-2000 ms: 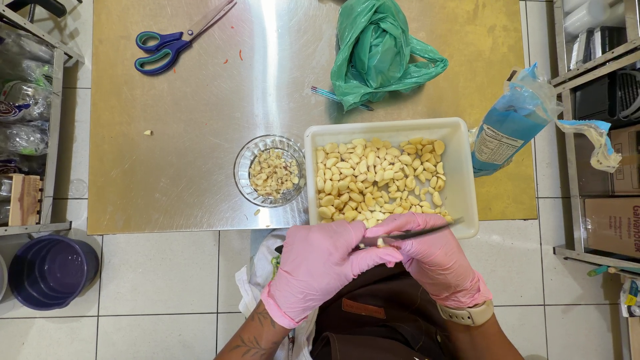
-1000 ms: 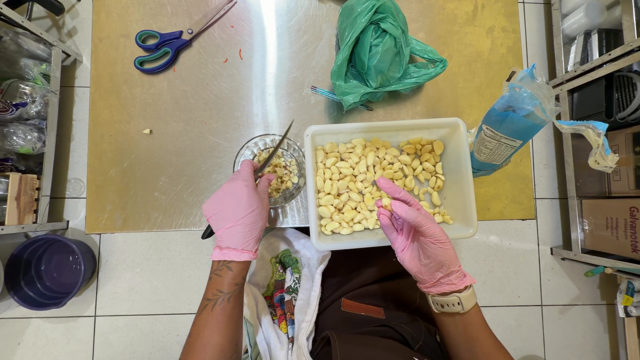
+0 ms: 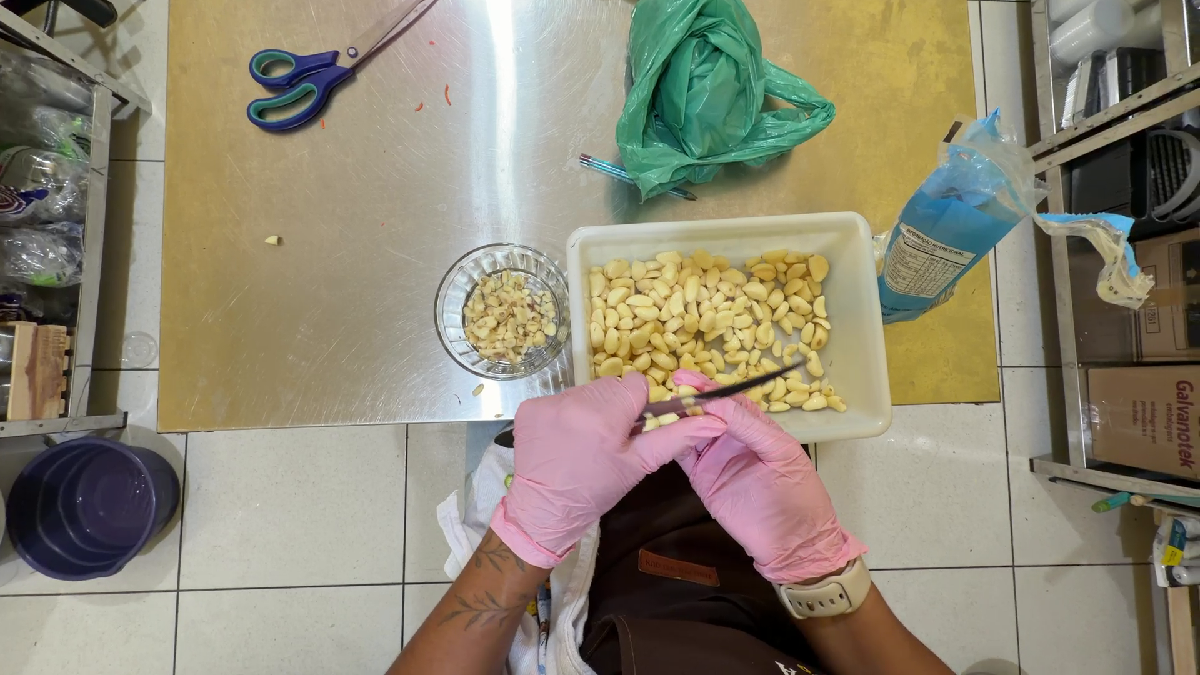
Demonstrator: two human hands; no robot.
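My left hand [image 3: 586, 450], in a pink glove, is closed on a knife [image 3: 727, 387] whose dark blade points up and to the right. Against it, my right hand [image 3: 764, 478], also gloved in pink, pinches a small pale piece under the blade; the fingers partly hide it. Both hands are at the front edge of a white plastic tray [image 3: 867, 328] holding many peeled garlic cloves [image 3: 647, 314]. Left of the tray, a clear glass bowl [image 3: 450, 333] contains small cut pieces [image 3: 509, 314].
Blue-handled scissors [image 3: 305, 86] lie at the metal table's [image 3: 356, 281] back left. A green plastic bag [image 3: 698, 89] and thin pens or pencils [image 3: 623, 173] are behind the tray, with a blue package [image 3: 952, 239] at its right. A purple bucket [image 3: 92, 506] stands on the floor.
My left hand has moved right with the knife, from over the glass bowl to my right hand at the tray's front edge. The two hands are together again, as in the oldest frame.
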